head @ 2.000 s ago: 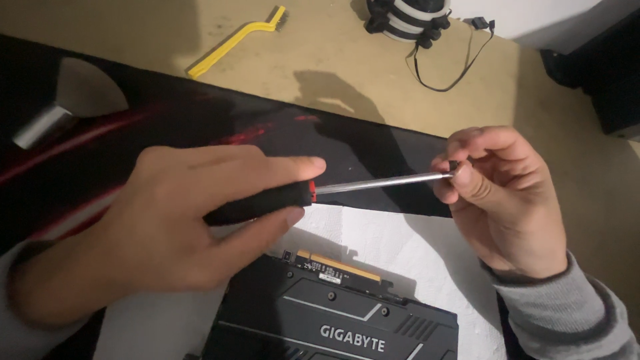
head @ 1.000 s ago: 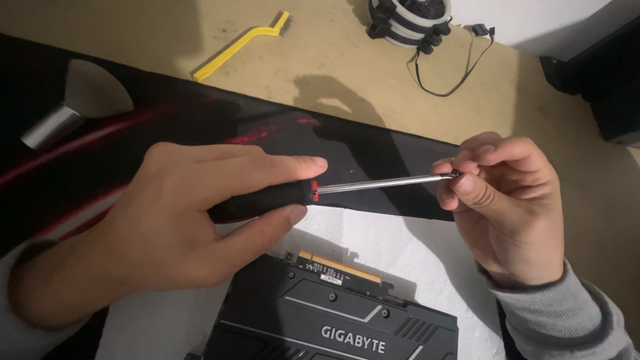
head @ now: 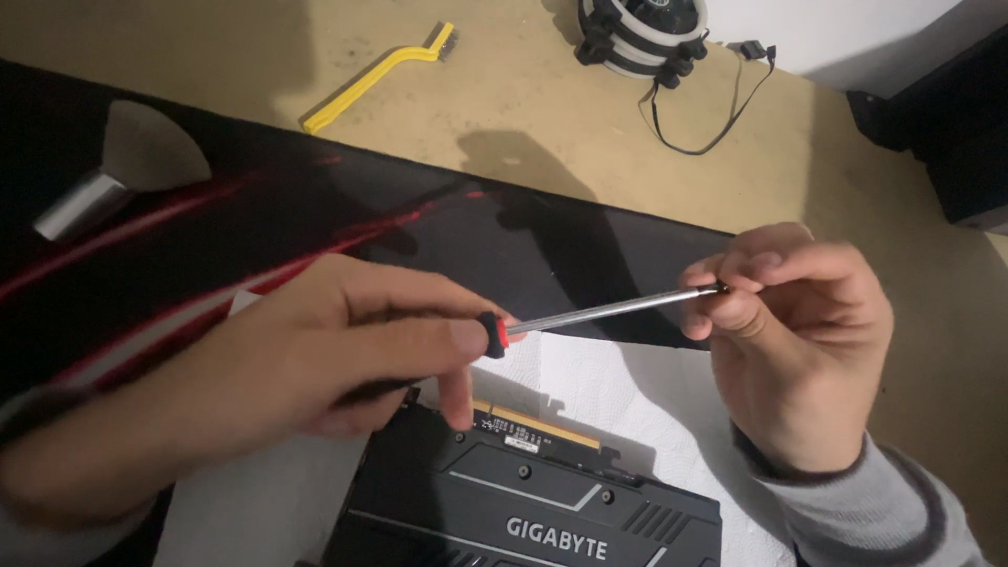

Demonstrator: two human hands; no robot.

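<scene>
My left hand (head: 354,354) grips the black and red handle of a screwdriver (head: 602,312), its metal shaft pointing right and slightly up. At the far end of the shaft, the fingertips of my right hand (head: 795,339) pinch around the dark tip. Whether a small screw sits there is too small to tell. Below both hands lies a black Gigabyte graphics card (head: 543,504), backplate up, with its gold edge connector toward the top. White paper towel (head: 669,378) is spread under the card. My left hand hides part of the card's upper left corner.
A black mat (head: 315,189) with red streaks crosses the desk. On it lies a wide soft brush (head: 142,157) at the left. Beyond are a yellow-handled small brush (head: 370,83) and a round black and white fan (head: 646,35) with a cable. A dark object (head: 945,134) stands far right.
The fingers of my left hand have shifted on the screwdriver's handle, with one finger now pointing down toward the card. My right hand stays at the tip.
</scene>
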